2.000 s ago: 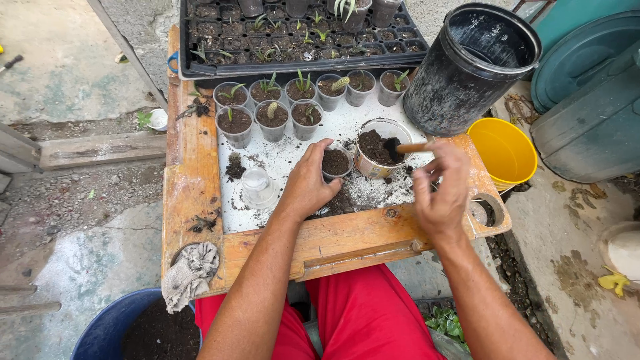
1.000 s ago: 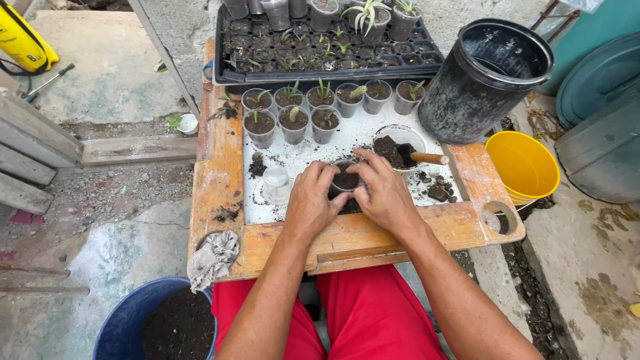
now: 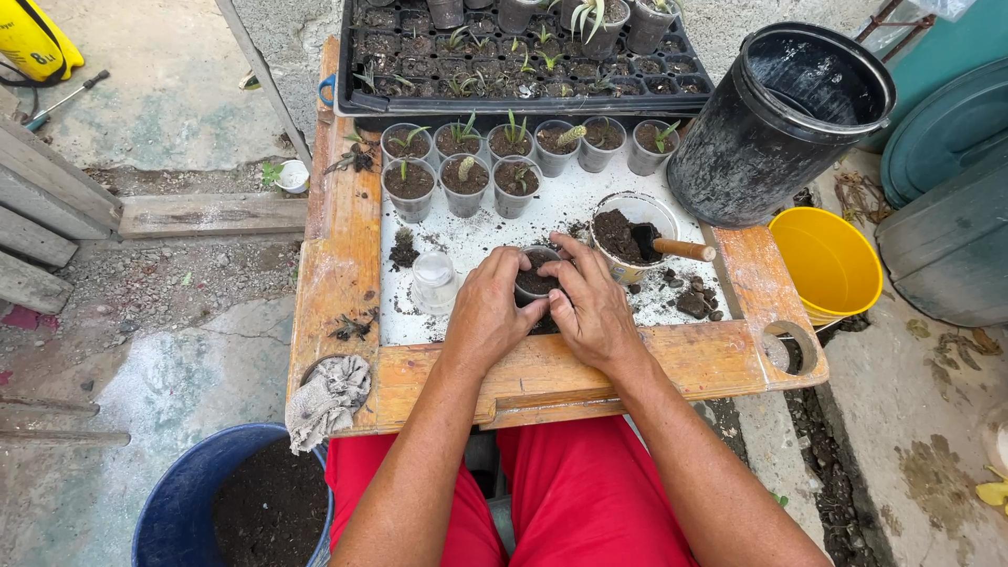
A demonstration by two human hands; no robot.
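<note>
A clear plastic cup of dark soil (image 3: 536,282) stands on the white tabletop near its front edge. My left hand (image 3: 492,307) is wrapped around its left side. On the right side my right hand (image 3: 591,303) touches the cup, with fingertips over the soil. Just behind my right hand, a soil-filled tub (image 3: 622,264) holds a small trowel with a wooden handle (image 3: 683,250). An upturned clear cup (image 3: 435,282) is left of my left hand. Two rows of cups with small succulents, one of them this cup (image 3: 465,185), stand farther back.
A black seedling tray (image 3: 520,104) spans the back of the wooden-framed table (image 3: 567,378). At the right are a black bucket (image 3: 772,126) and a yellow bucket (image 3: 831,264). A crumpled rag (image 3: 329,402) hangs at the front left corner, above a blue tub of soil (image 3: 185,504).
My right hand has let go of the trowel, which now rests in the tub, and has moved left to the cup. My left hand has stayed at the cup.
</note>
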